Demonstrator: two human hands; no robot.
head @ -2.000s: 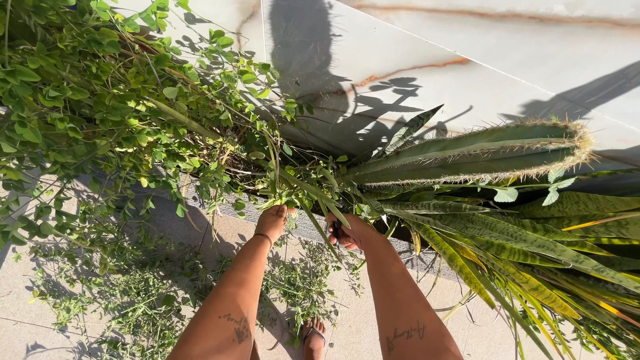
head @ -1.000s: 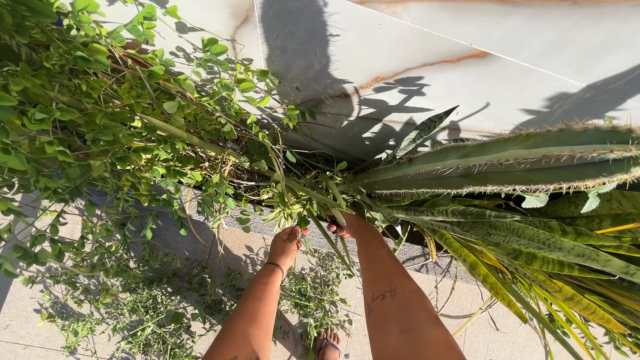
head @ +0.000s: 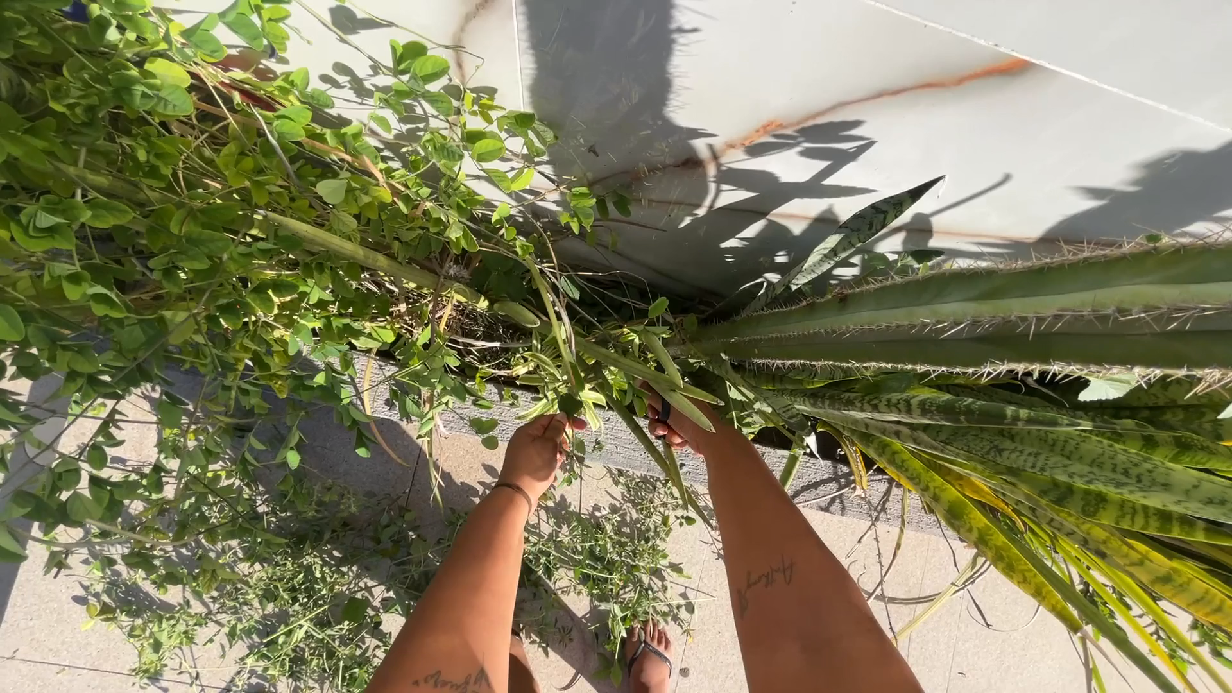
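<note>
My left hand (head: 539, 452), with a thin band at the wrist, pinches leafy green stems (head: 563, 385) at the planter's front edge. Just to its right, my right hand (head: 679, 423) is closed around a dark handle (head: 661, 412), perhaps of a cutting tool; its working end is hidden among the leaves. Long narrow leaves cross in front of and beside this hand. A spiny columnar cactus (head: 962, 318) leans out to the right, with banded snake plant leaves (head: 1020, 462) below it. Dense round-leaved foliage (head: 173, 231) fills the left side.
A marble-look tiled wall (head: 818, 58) stands behind the plants. The grey planter edge (head: 616, 438) runs across the middle. Cut greenery (head: 250, 616) lies scattered on the paved floor (head: 789, 654), near a sandalled foot (head: 650, 654). The cactus spines are close to my right forearm.
The view has come closer to the plants. My left hand stays at the stems, and my right hand has worked in among the leaves beside it.
</note>
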